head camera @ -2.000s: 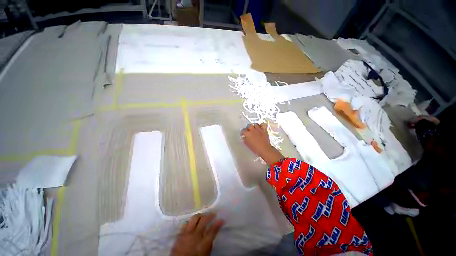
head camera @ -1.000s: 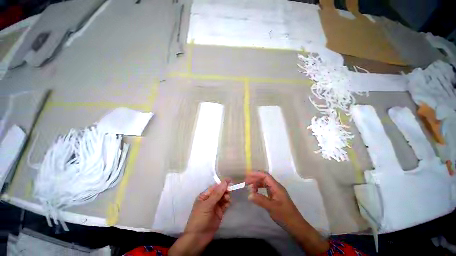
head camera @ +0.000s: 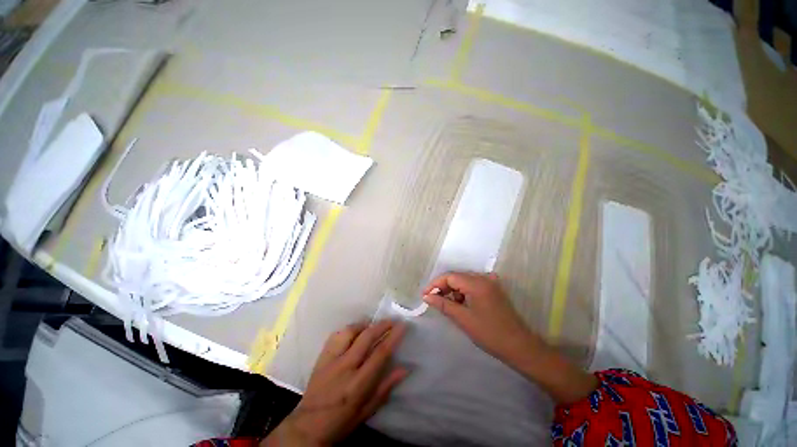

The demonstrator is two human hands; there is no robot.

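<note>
A white vest-shaped garment panel (head camera: 481,214) lies on the table in front of me, its two straps pointing away. My right hand (head camera: 476,310) pinches the end of a short narrow white strip (head camera: 409,310) at the outer corner below the left strap. The strip curves along the panel's edge there. My left hand (head camera: 354,375) lies flat with fingers spread on the panel's left side, just below the strip. My forearms hide part of the panel's lower body.
A looped bundle of white strips (head camera: 205,240) lies left, with a small white piece (head camera: 319,166) behind it. Tangled thin white strips (head camera: 725,297) lie at the right. Folded white and grey cloth (head camera: 57,175) is far left. White sheets (head camera: 114,393) are below the table edge. Yellow tape (head camera: 570,236) crosses the cover.
The view has turned left. The strip, held up between my hands a second ago, is now at the panel's left edge. My left hand has come down flat on the panel.
</note>
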